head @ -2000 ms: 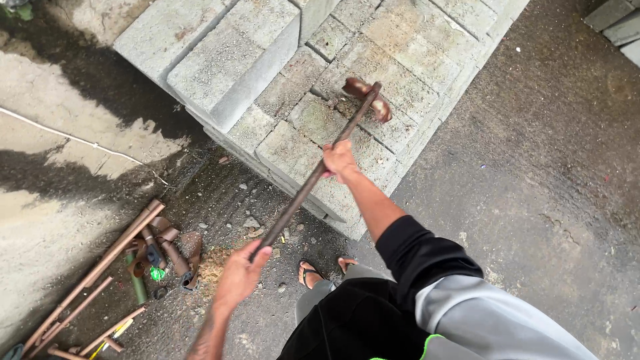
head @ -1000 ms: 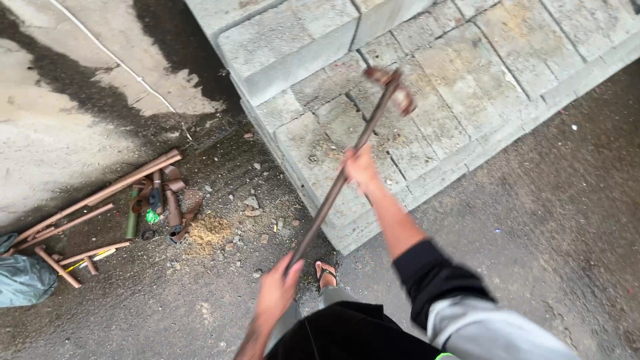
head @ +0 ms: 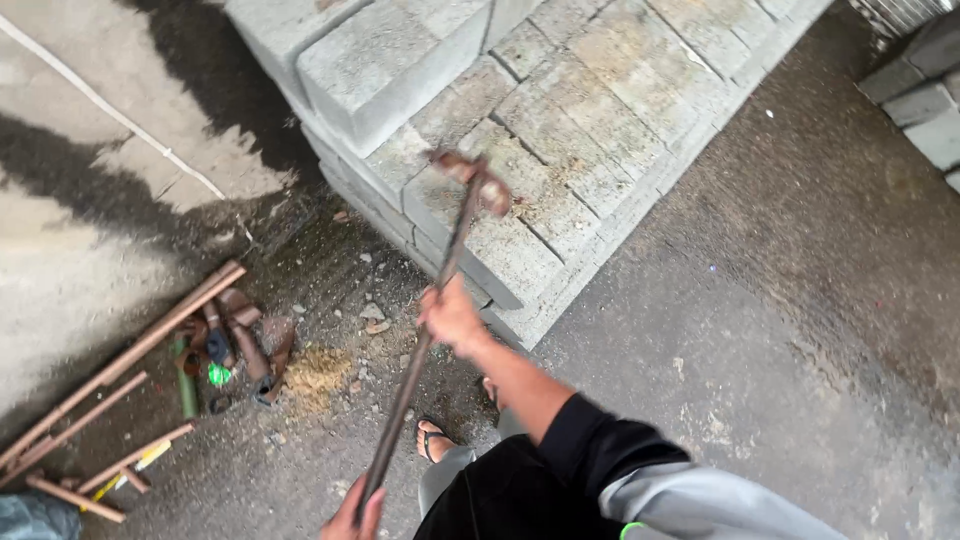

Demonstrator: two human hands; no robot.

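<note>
A long dark handle (head: 405, 390) runs from the bottom centre up to a blurred reddish-brown head, whose exact kind I cannot tell. My left hand (head: 354, 511) grips the handle near its lower end, at the bottom edge of the view. Further up, my right hand (head: 452, 313) is closed around the same handle, short of the corner of the stacked grey concrete blocks (head: 525, 262). The brown head (head: 474, 180) is over the top of the blocks, near their left side; motion blur hides whether it touches them. Dry debris (head: 574, 169) lies scattered on the blocks.
A higher row of blocks (head: 375, 60) rises at the upper left of the stack. Brown pipes (head: 127, 360), fittings and a green pipe (head: 187, 386) lie on the ground at left, beside a sawdust-like pile (head: 319, 375). More blocks (head: 930, 112) stand at far right. My sandalled feet are below.
The brown head has moved toward the near left corner of the block stack, and both hands have stayed on the handle. The view has shifted.
</note>
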